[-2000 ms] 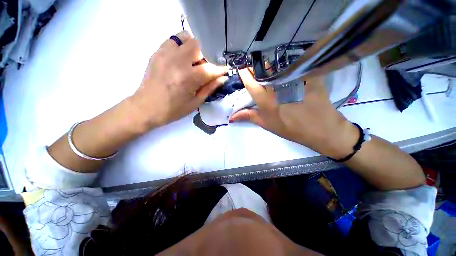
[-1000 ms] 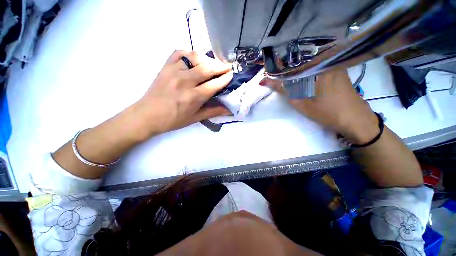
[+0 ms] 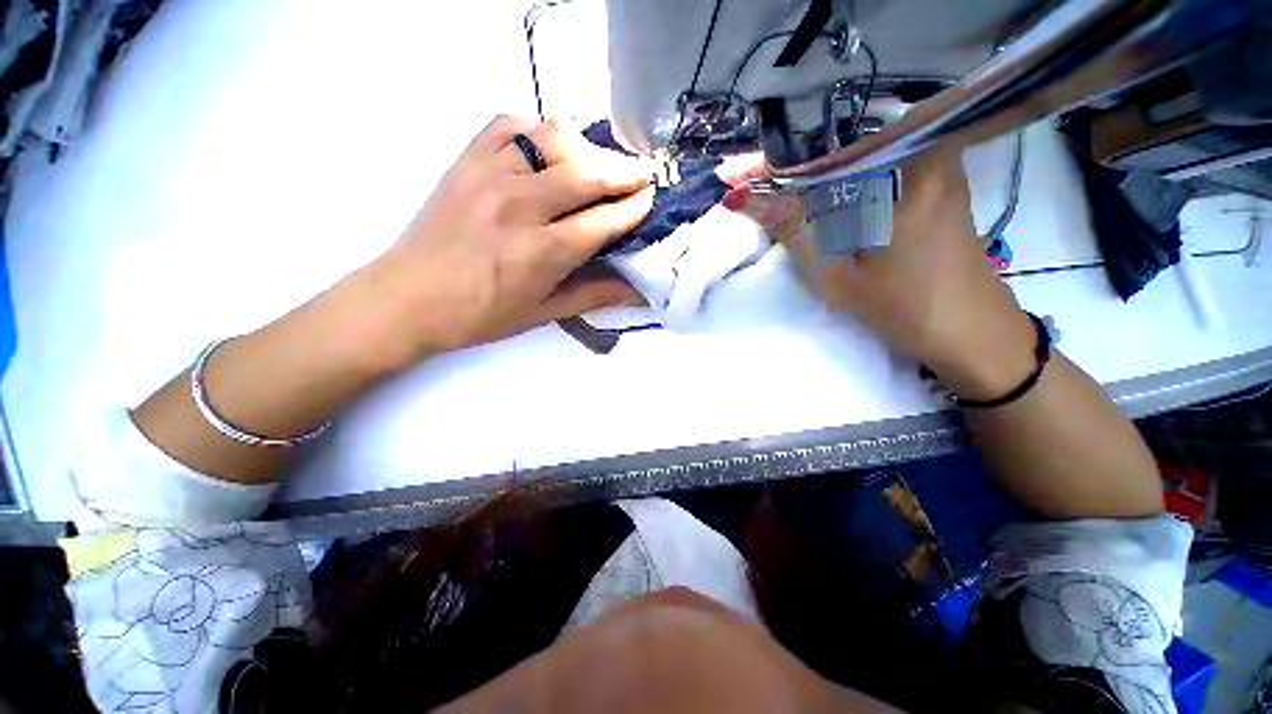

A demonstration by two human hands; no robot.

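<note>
A dark navy fabric piece (image 3: pixel 670 214) lies under the presser foot and needle (image 3: pixel 661 169) of the sewing machine (image 3: pixel 725 56). White cloth (image 3: pixel 702 261) is joined to it and lies crumpled on the side toward me. My left hand (image 3: pixel 519 230) lies on the left part of the dark fabric, fingertips close to the presser foot, thumb by the white cloth. My right hand (image 3: pixel 879 265) holds the fabric's right edge with its fingertips, just right of the needle. A grey block (image 3: pixel 851 214) hides part of my right hand.
A tape measure (image 3: pixel 781 462) runs along the table's front edge. Crumpled dark cloth (image 3: pixel 1133 237) lies far right. A pile of grey and navy pieces (image 3: pixel 56 84) is at the upper left. A blue crate (image 3: pixel 1190 675) is below the table at right.
The dark fabric and white cloth have turned and show more beside the needle. My right hand has moved right from the white cloth to the fabric's edge. My left hand has shifted slightly right.
</note>
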